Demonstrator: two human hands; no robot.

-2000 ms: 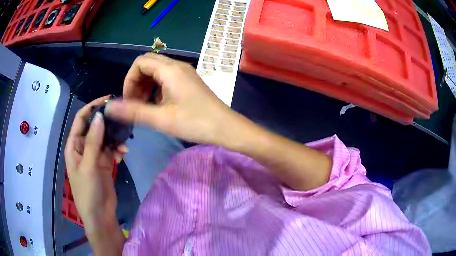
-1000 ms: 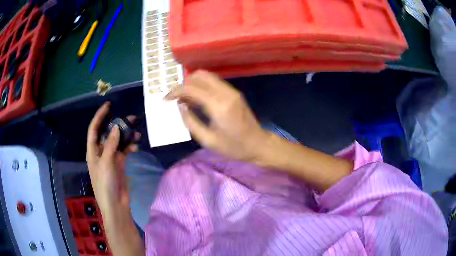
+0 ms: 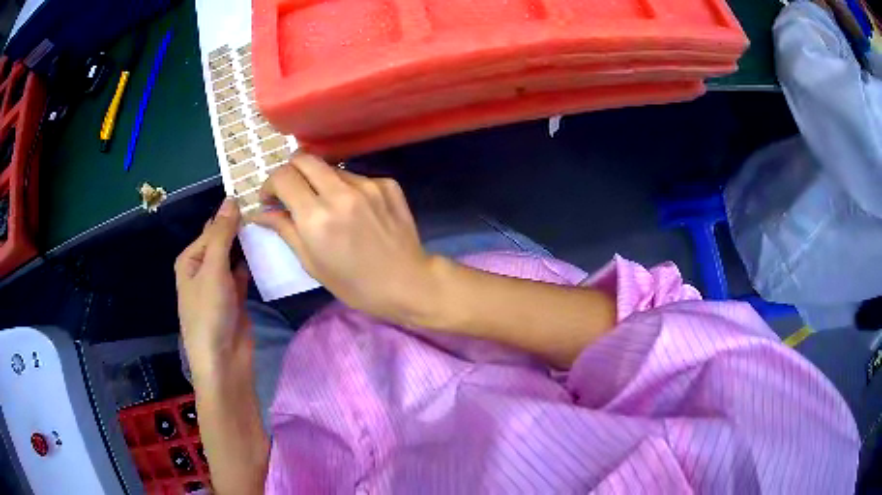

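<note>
The long white release liner sheet (image 3: 279, 266) carries rows of tan rectangles and hangs over the bench's front edge, left of the foam trays. My right hand (image 3: 334, 227) is at the liner's lower rows, with thumb and fingertips close together on it. Whether a piece is between them is too small to tell. My left hand (image 3: 210, 290) is upright at the liner's left edge, its fingertips by the lowest tan rows. Its palm side is hidden, so the black unit does not show.
A red-orange foam tray stack (image 3: 503, 87) is right of the liner. A blue stick (image 3: 148, 101), a yellow-handled tool (image 3: 115, 111) and a crumpled scrap (image 3: 152, 196) lie on the green mat. A control panel (image 3: 53, 416) and small red tray (image 3: 160, 437) are lower left. A person's pale sleeve (image 3: 832, 87) is at right.
The view has shifted right. My right hand has gone from the black unit to the liner. My left hand has come up to the liner's edge, and the unit it held is now out of sight.
</note>
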